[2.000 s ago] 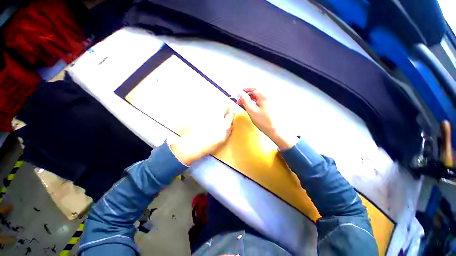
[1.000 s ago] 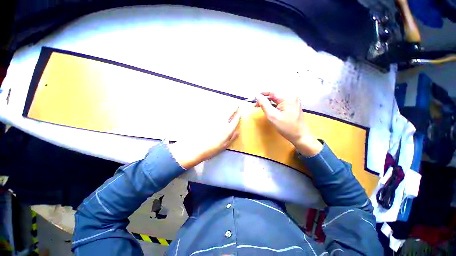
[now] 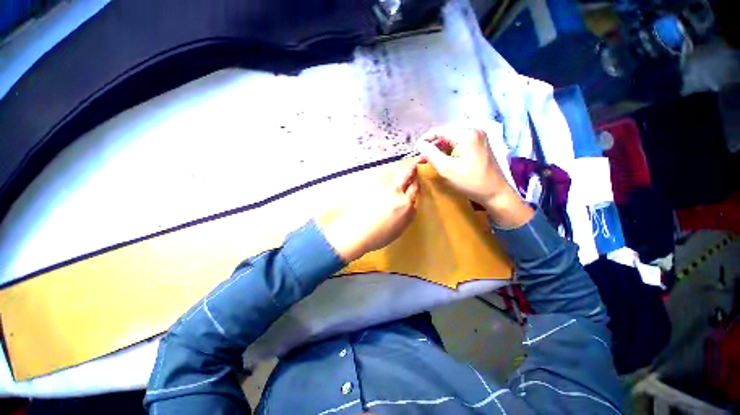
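Note:
A long yellow-tan pattern (image 3: 105,296) lies over dark cloth, whose edge (image 3: 235,211) shows as a thin dark border. My left hand (image 3: 369,215) rests on the pattern, fingertips near its upper edge; whether they grip anything is unclear. My right hand (image 3: 471,166) is just right of it, thumb and fingers pinched at the dark cloth edge. Anything small between those fingertips is hidden. The pattern's right part looks creased or bent below the hands.
The white ironing table (image 3: 203,130) has dark specks near its far right end. A long dark garment panel (image 3: 187,28) curves along its far side. White cloth (image 3: 539,105), a magenta strip (image 3: 527,172) and a light blue tray (image 3: 574,117) are at the right end. A red crate (image 3: 623,158) stands beyond.
The view has turned and shifted toward the table's right end. Both hands have moved right along the pattern's upper edge, nearer its right end. The right hand still pinches at the edge.

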